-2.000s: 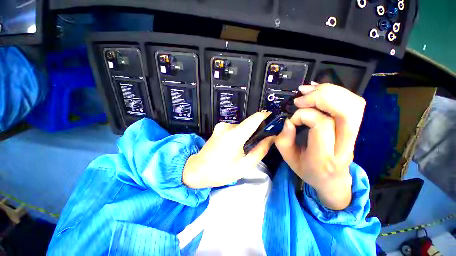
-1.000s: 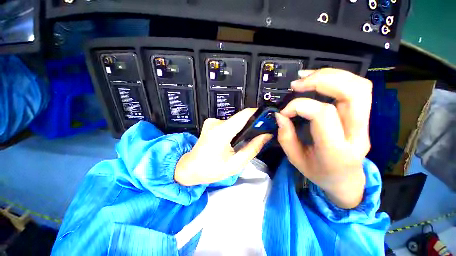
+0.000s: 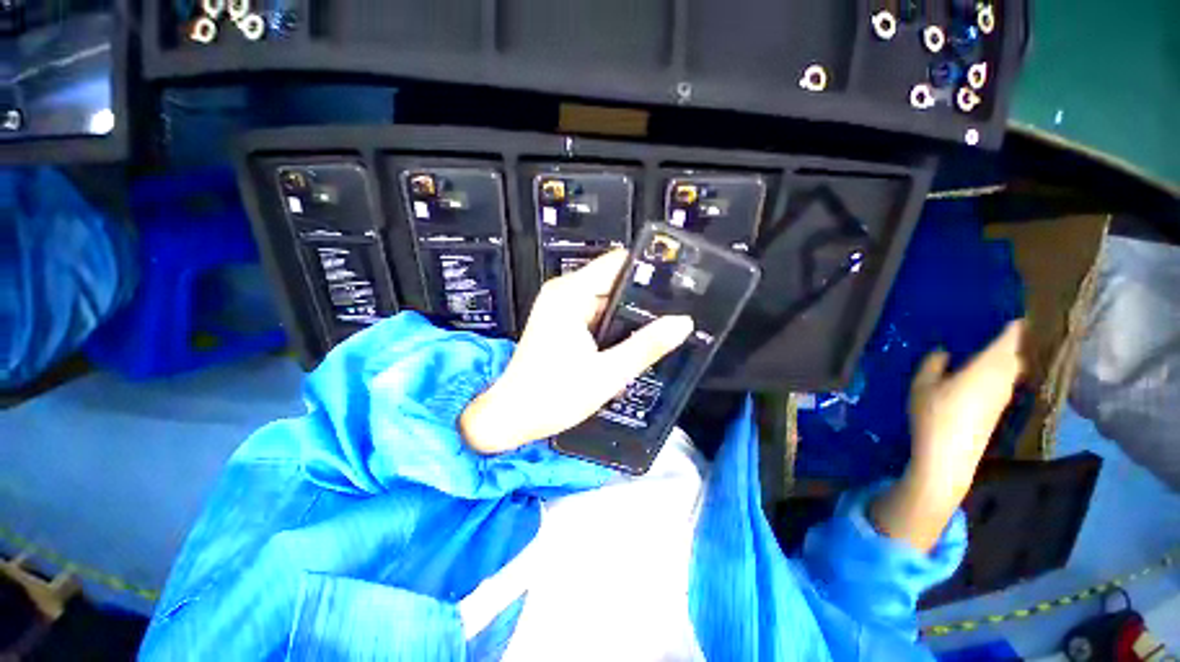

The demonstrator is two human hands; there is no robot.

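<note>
My left hand (image 3: 550, 369) grips an open-backed phone body (image 3: 692, 285) by its edges, tilted over the near side of the phone tray (image 3: 576, 145). Its camera modules and the white-printed battery label face up; my thumb lies across it. Four more open phone bodies lie in the tray, one of them at the far left (image 3: 339, 259). The tray's right slot holds no phone. My right hand (image 3: 960, 420) is over the cardboard box at the right, blurred, fingers apart. I see nothing in it.
A wide black parts tray (image 3: 582, 52) lies above the phone tray, with several white-rimmed rings at its right and left. The cardboard box (image 3: 1081, 310) holds shiny blue film (image 3: 880, 375). A black tray (image 3: 1055, 530) stands below it. A blue sleeve (image 3: 52, 272) shows at the left edge.
My right hand has left the phone and moved right, over the box. The phone in my left hand has turned from edge-on to back-up. The view has shifted slightly.
</note>
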